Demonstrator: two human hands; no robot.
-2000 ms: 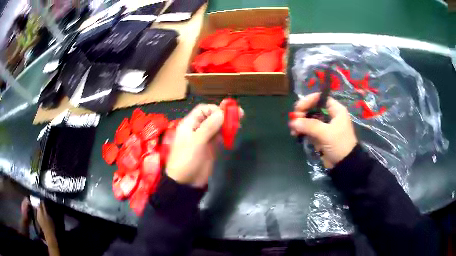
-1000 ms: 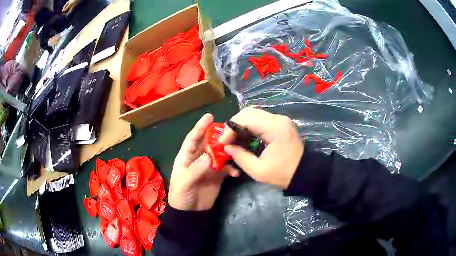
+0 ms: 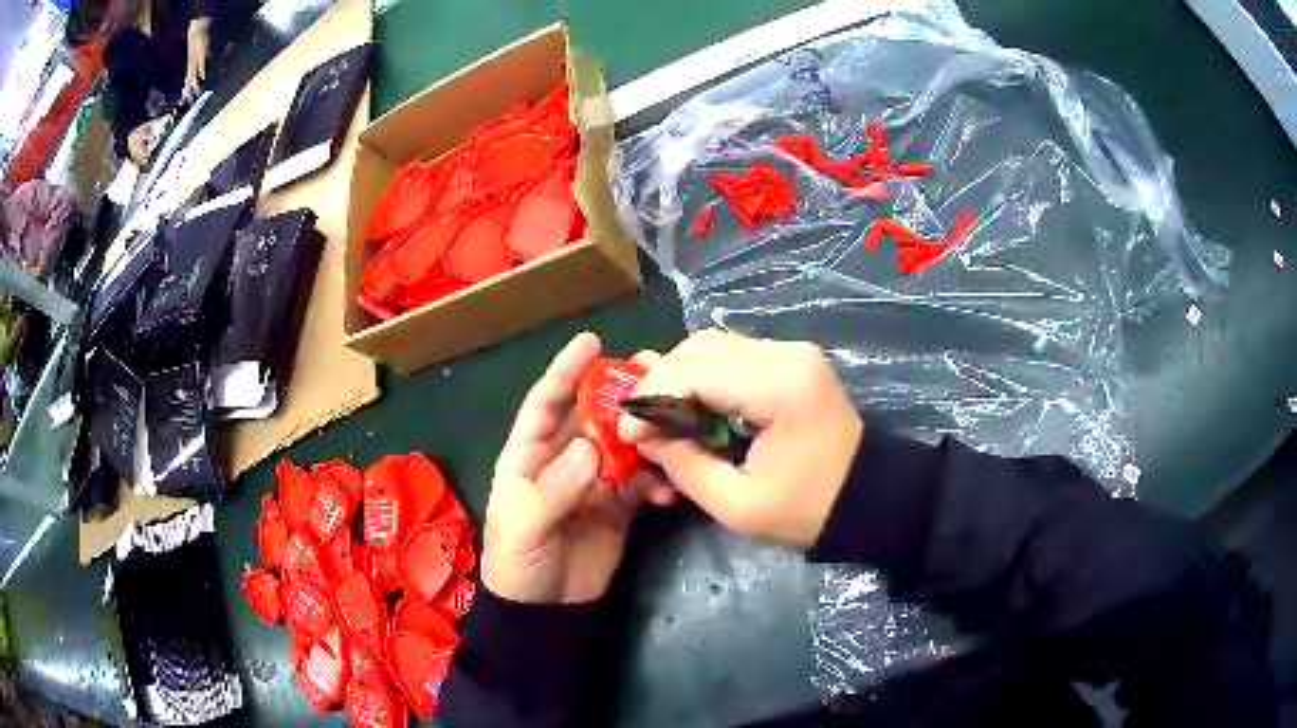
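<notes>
A red moulded part (image 3: pixel 612 415) with pale raised marks is held in my left hand (image 3: pixel 548 491), between thumb and fingers. My right hand (image 3: pixel 761 434) grips dark nippers (image 3: pixel 683 420) with a touch of green. Their dark tip lies against the face of the red part. The handles are mostly hidden in my right hand. A loose pile of red parts (image 3: pixel 356 569) lies on the green surface left of my hands.
An open cardboard box (image 3: pixel 491 316) of red parts stands beyond my hands. Small red pieces (image 3: pixel 754 195) lie on a clear plastic sheet (image 3: pixel 967 334) at right. Black printed items (image 3: pixel 263 299) lie on flat cardboard (image 3: pixel 330 373) at left. Another person's hand (image 3: pixel 195 64) shows top left.
Since the earliest frame, my right hand has come from the right to meet my left hand at the red part. The view has turned. In the last second the nippers' tip has shifted slightly.
</notes>
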